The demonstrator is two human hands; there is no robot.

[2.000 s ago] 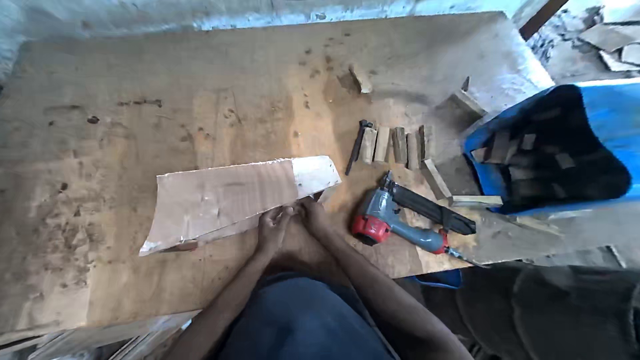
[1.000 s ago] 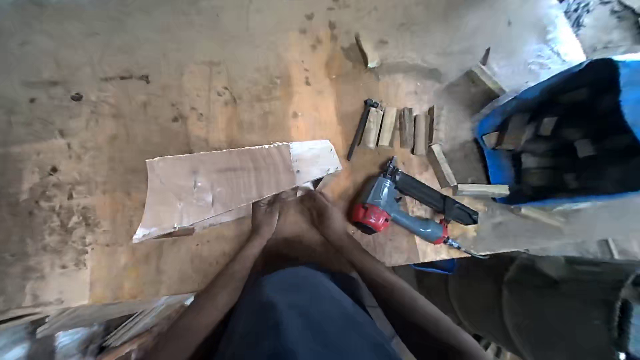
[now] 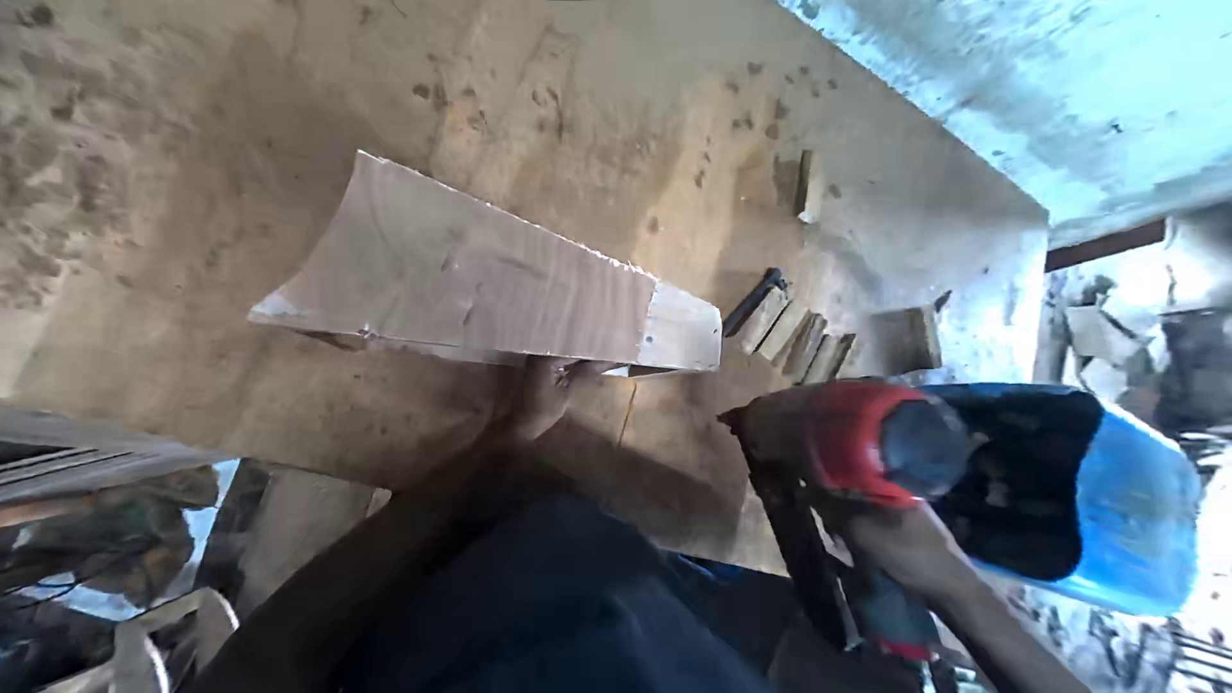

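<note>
My right hand (image 3: pixel 890 544) is closed around the handle of a red and grey pneumatic nailer (image 3: pixel 847 443), held up at the table's right front, its nose toward the left. A tapered piece of thin wood sheet (image 3: pixel 481 269) with a pale right end lies on the table. My left hand (image 3: pixel 544 390) is at its near edge, with the fingertips partly under it, so whether they grip it is hidden.
Several short wood blocks (image 3: pixel 804 342) lie in a row beside a dark hammer-like tool (image 3: pixel 756 300). A blue container (image 3: pixel 1136 500) with a dark inside stands at the right. A small wood offcut (image 3: pixel 808 188) and a wider block (image 3: pixel 905 339) lie farther back on the wooden table (image 3: pixel 597 125).
My right hand has left the wood piece and taken hold of the nailer, which lay on the table before and is now lifted. My left hand stays at the piece. The view has turned.
</note>
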